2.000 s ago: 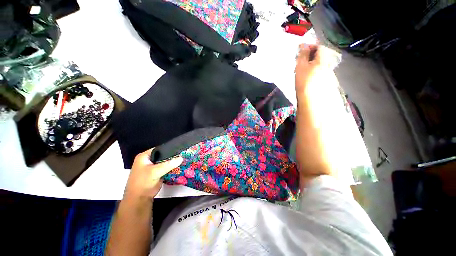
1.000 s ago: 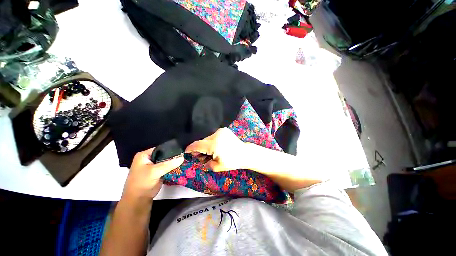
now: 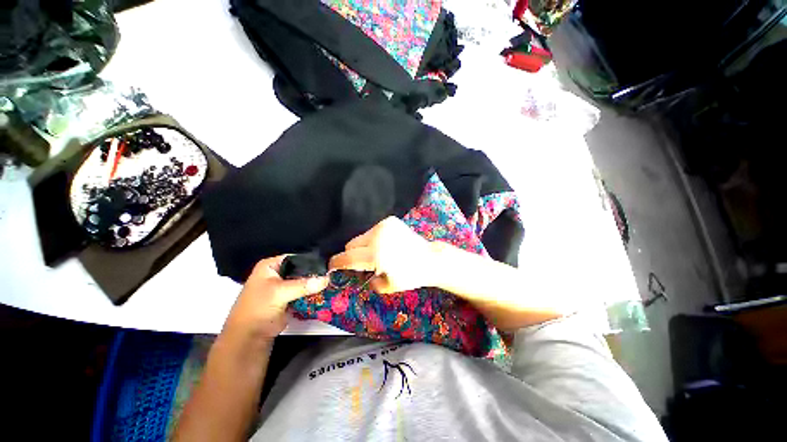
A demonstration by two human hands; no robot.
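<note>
The black garment [image 3: 302,173] with floral lining [image 3: 414,315] lies at the table's near edge, partly turned so the pink, red and blue print shows. My left hand [image 3: 272,298] pinches its black edge [image 3: 302,265] between thumb and fingers. My right hand [image 3: 384,255] is just right of it, fingers bent at the same edge, over the lining. A fine dark curved line shows near the right fingertips. Whether the right fingers hold a needle or the cloth is too small to tell.
At left, a white dish [image 3: 84,186] of dark buttons and a red stick sits on a brown board [image 3: 129,274]. Clear plastic bags [image 3: 73,108] lie behind it. A second black floral garment [image 3: 298,43] lies beyond. A red item [image 3: 528,59] is at the far right. A blue basket [image 3: 147,388] is below.
My right hand came back from stretched out at the far right to the garment edge beside my left hand, and stays there. My left hand keeps its pinch. The view has shifted slightly.
</note>
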